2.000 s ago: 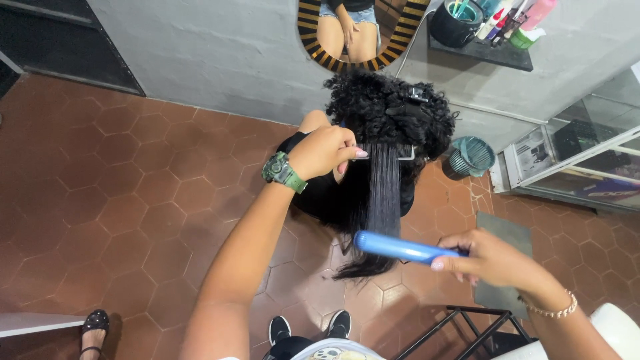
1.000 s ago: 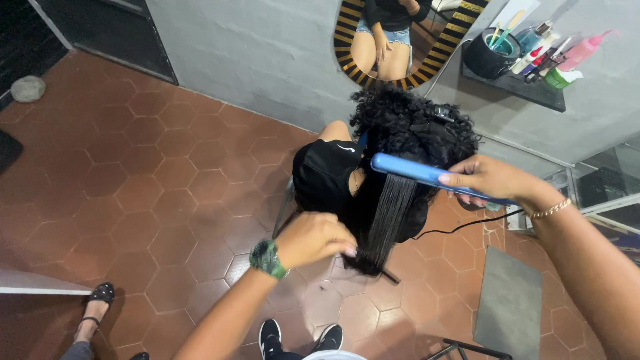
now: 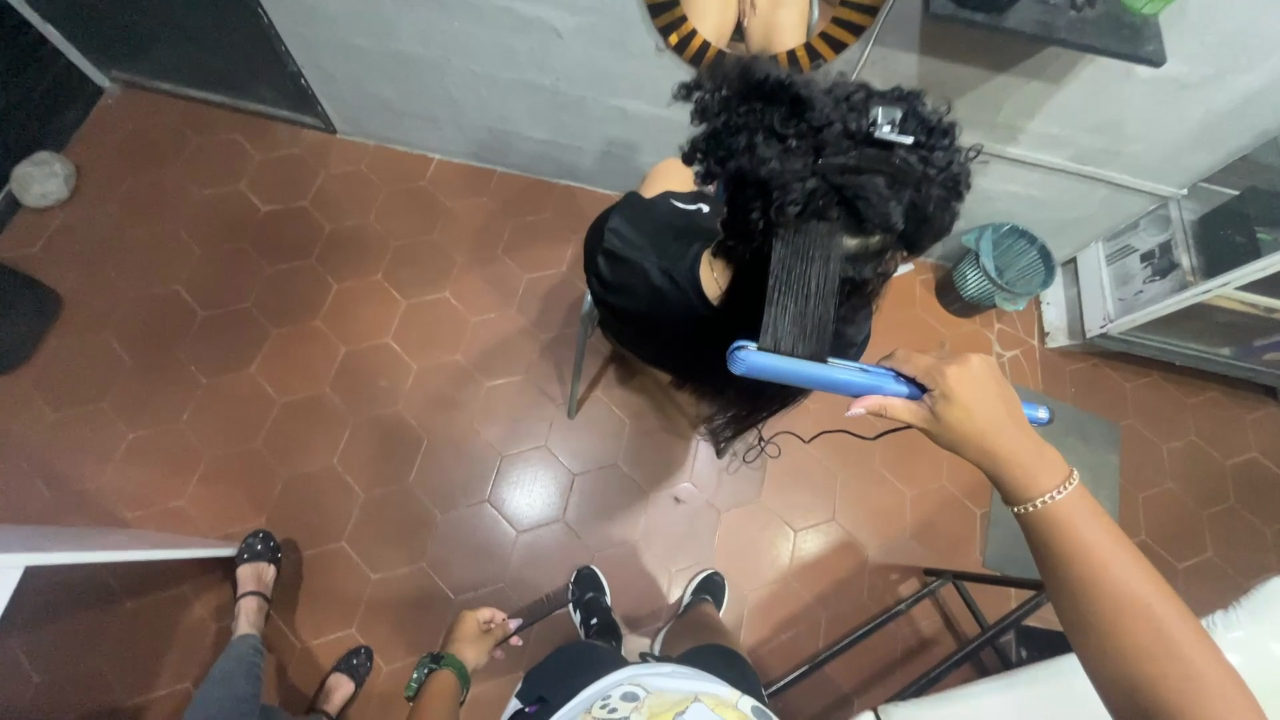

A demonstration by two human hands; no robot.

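My right hand [image 3: 945,405] grips a blue hair straightener [image 3: 815,372], whose plates are closed across a flat section of dark hair [image 3: 800,290]. That section hangs from the back of a seated person's head, and loose ends fall below the tool. Curly black hair [image 3: 790,150] is gathered on top, with a silver hair clip [image 3: 889,126] in it. Low in the view, near my body, my left hand [image 3: 480,636] holds a dark comb [image 3: 540,606], away from the hair. The seated person wears a black top [image 3: 645,270]; their face is hidden.
A lined waste bin [image 3: 1000,268] stands by the wall beside a glass cabinet [image 3: 1150,270]. Above are a striped round mirror [image 3: 690,35] and a dark shelf [image 3: 1060,30]. The straightener's cord [image 3: 850,432] hangs near the hair. A metal frame [image 3: 900,630] is at lower right; another person's feet [image 3: 257,565] are at lower left.
My left hand has gone from beside the hair down toward my body, comb in hand. The straightener, near the top of the section one second ago, is now lower along it.
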